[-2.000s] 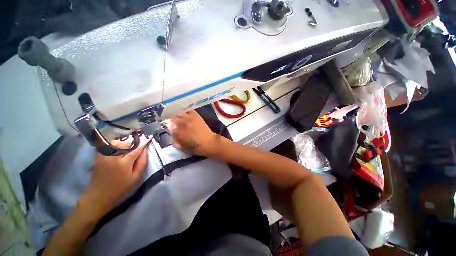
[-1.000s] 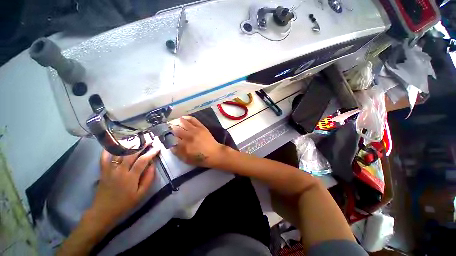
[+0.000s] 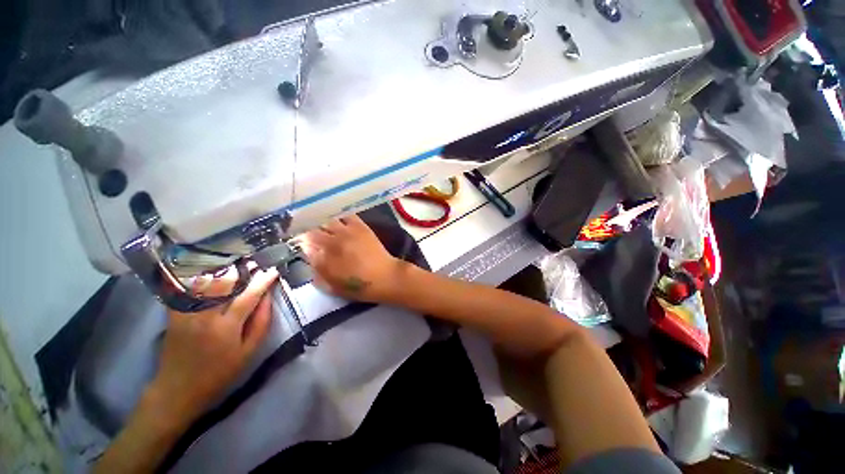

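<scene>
A garment panel lies pale grey side up under the left end of the white sewing machine head. A narrow dark welt strip runs on it from the presser foot area towards me. My left hand lies on the cloth left of the foot, fingers close to it, partly behind the curved metal guard. My right hand presses the cloth just right of the foot. The needle tip and the fingertips near it are too small and blurred to tell apart.
Scissors with a red handle loop and a slim dark tool lie behind the right forearm. A dark phone-like object lies further right, beside the offcuts box with plastic and scraps.
The whole view has shifted slightly. The dark strip has shifted a little relative to the foot since the first frame; both hands remain on the cloth beside it.
</scene>
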